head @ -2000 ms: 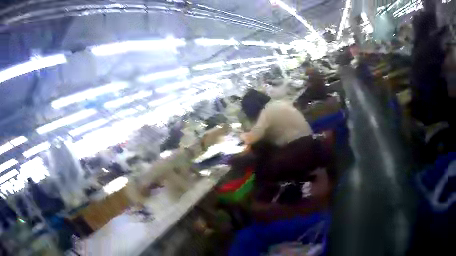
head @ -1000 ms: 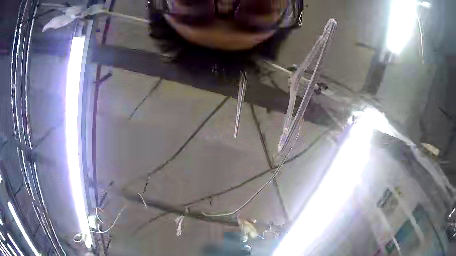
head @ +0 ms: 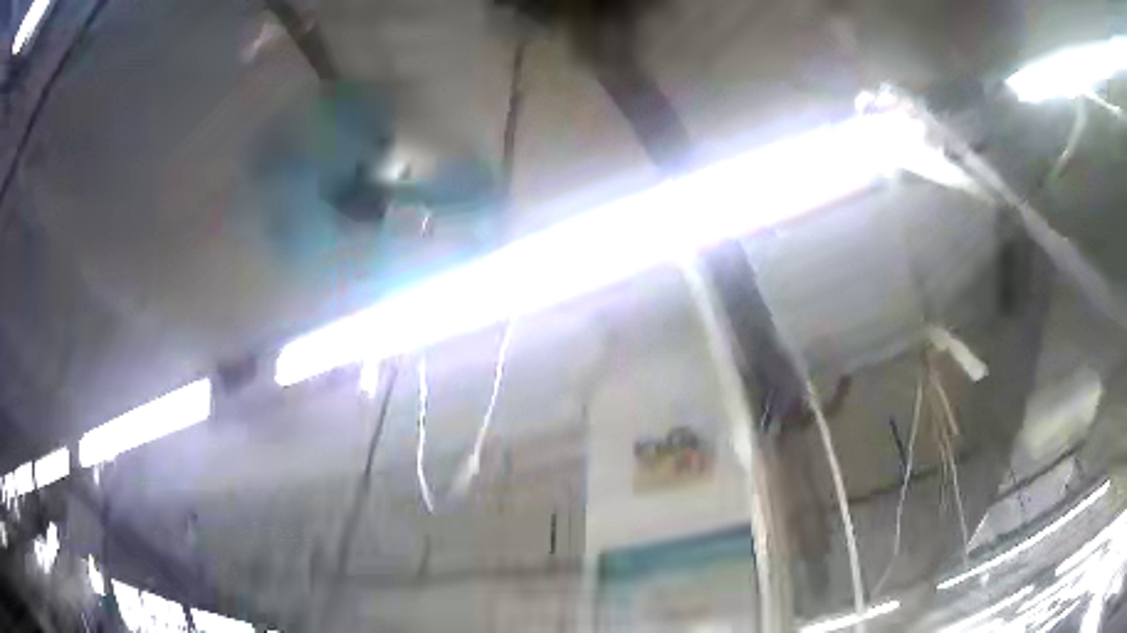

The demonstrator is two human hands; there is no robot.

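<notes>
Neither my left hand nor my right hand is in the picture. The view is turned up to the ceiling and is blurred. A long bright tube light (head: pixel 593 241) runs slantwise across the middle. A blurred teal ceiling fan (head: pixel 358 186) is at the upper left, behind the light. Thin white strips (head: pixel 498 383) hang below the light. No workpiece can be made out.
A dark beam with pale lines (head: pixel 772 383) runs down right of centre. A pale panel with a teal band (head: pixel 677 553) is at the bottom centre. More tube lights (head: pixel 146 423) show at the left. Tangled pale strips (head: pixel 939 396) hang at the right.
The view has swung from the work tables up to the ceiling and then turned across it. The person's head seen upside down a second ago is out of view. A fan now shows.
</notes>
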